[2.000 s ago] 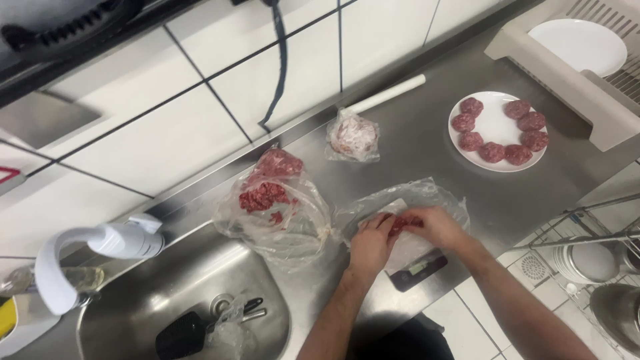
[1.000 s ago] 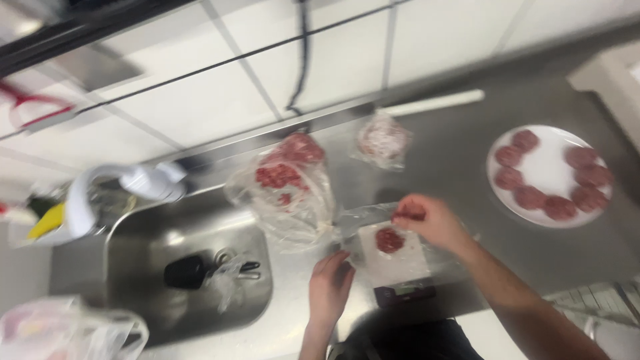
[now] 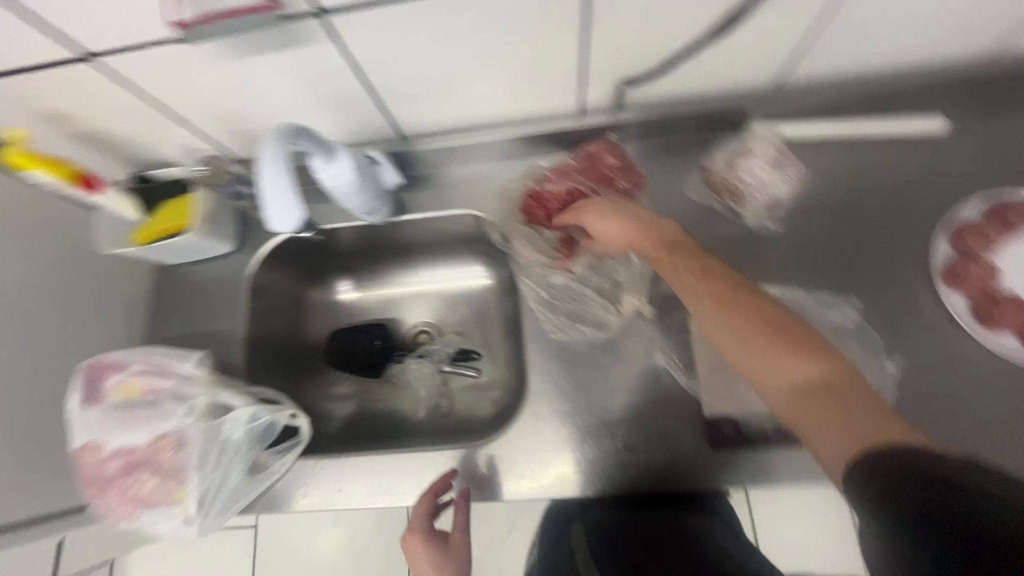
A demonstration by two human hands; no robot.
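My right hand [image 3: 612,228] reaches into an open clear plastic bag [image 3: 580,300], its fingertips at the ground meat [image 3: 548,200]; blur hides whether they grip any. At the counter's front edge my left hand [image 3: 438,524] hangs with fingers apart, holding nothing. Under my right forearm lies a kitchen scale [image 3: 724,432], its platform covered by a plastic sheet [image 3: 840,328]. A second, closed bag of whitish-pink contents [image 3: 756,172] rests near the wall. At the right edge, a white plate [image 3: 952,308] carries several round meat patties [image 3: 972,276].
Left of the meat is a steel sink [image 3: 384,432] with a black utensil [image 3: 364,350] and crumpled plastic inside. A white faucet [image 3: 292,176] stands behind it, a white caddy [image 3: 172,240] and a filled carrier bag [image 3: 152,440] to its left. A white rod [image 3: 868,128] lies along the wall.
My right hand has moved left from above the scale to the meat bag. My left hand has gone from beside the scale to the counter's front edge. The view has swung left.
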